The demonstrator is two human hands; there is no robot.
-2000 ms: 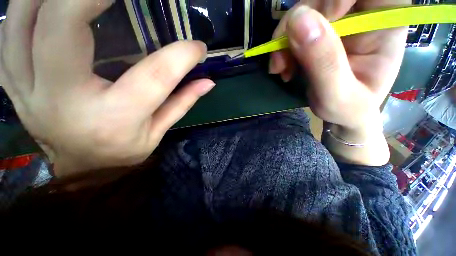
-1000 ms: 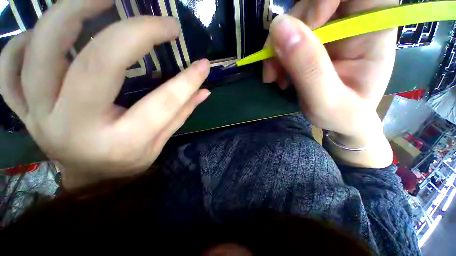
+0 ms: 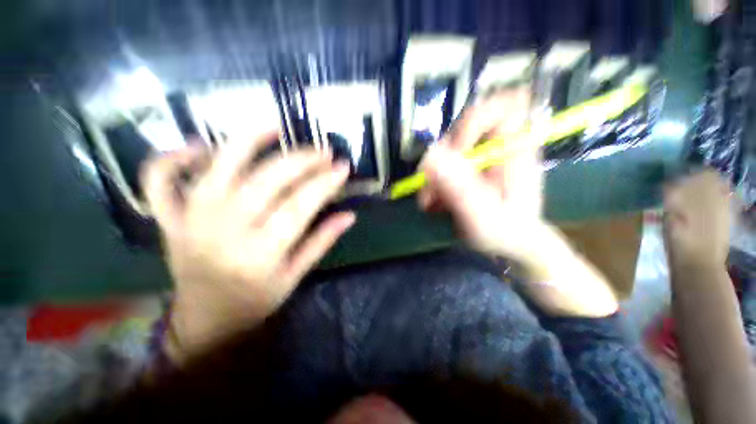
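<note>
The frame is blurred. My right hand (image 3: 489,178) holds the bright yellow tweezers (image 3: 539,137), their tip at the lower edge of a framed screen part (image 3: 356,137) with a pale border. My left hand (image 3: 249,211) lies over the lower left of the tray with fingers spread, its index fingertip and thumb near that part's lower left corner. Whether it grips anything is hidden by blur. Several more framed parts stand in a row in the dark glossy tray (image 3: 331,41). No tiny piece can be made out at the tweezer tip.
The green bench top (image 3: 580,190) runs along the tray's front edge. A brown cardboard box (image 3: 609,248) is below it at right. Another person's hand and forearm (image 3: 700,215) are at the right edge. A red object (image 3: 75,321) is at lower left. Another dark tray (image 3: 725,91) lies far right.
The view has pulled back and blurred, showing more of the tray and its row of parts. Another person's arm has come into view at right. The tweezer tip stays at the part's lower edge.
</note>
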